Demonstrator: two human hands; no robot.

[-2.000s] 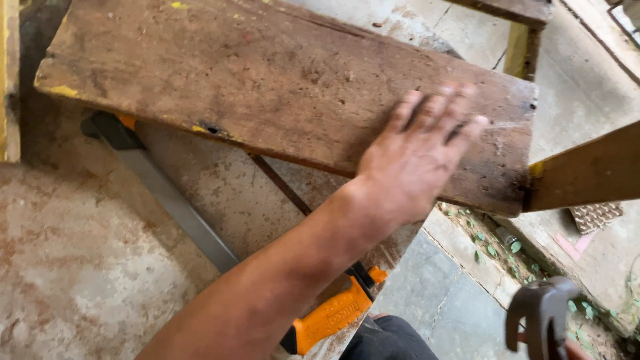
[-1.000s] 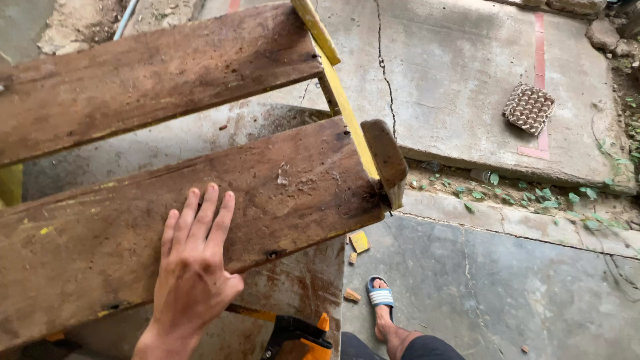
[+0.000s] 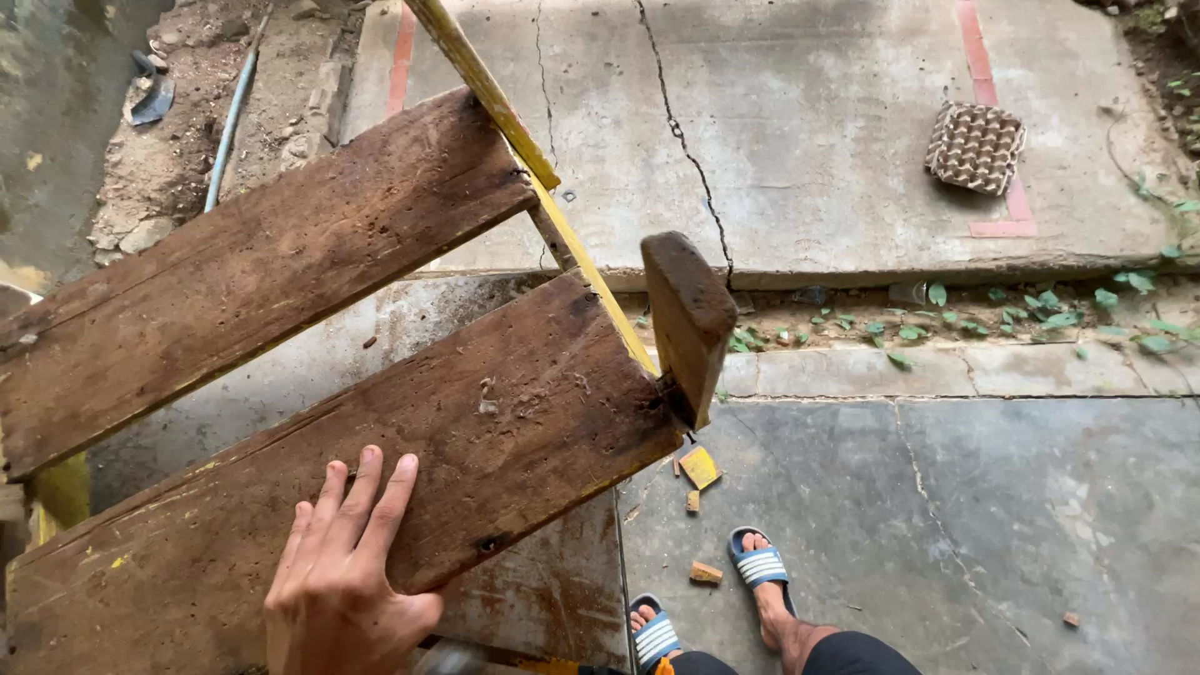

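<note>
My left hand lies with its fingers spread on the lower brown wooden plank of a yellow-edged wooden frame. A second plank runs roughly parallel above it. At the right end of the lower plank, a short wooden post projects, and a yellow rail joins the plank ends. A yellow-painted strip crosses the end of the upper plank. My right hand is out of view. Something blurred and greyish shows at the bottom edge, below the lower plank.
The frame rests over a stained, flat surface. Small wood offcuts lie on the grey floor near my sandalled feet. Beyond are a raised concrete slab with an egg tray, a strip of small plants and a pipe.
The view has swung widely. The hammer head seen at the lower right two seconds ago is not recognisable now. My left hand remains on a plank.
</note>
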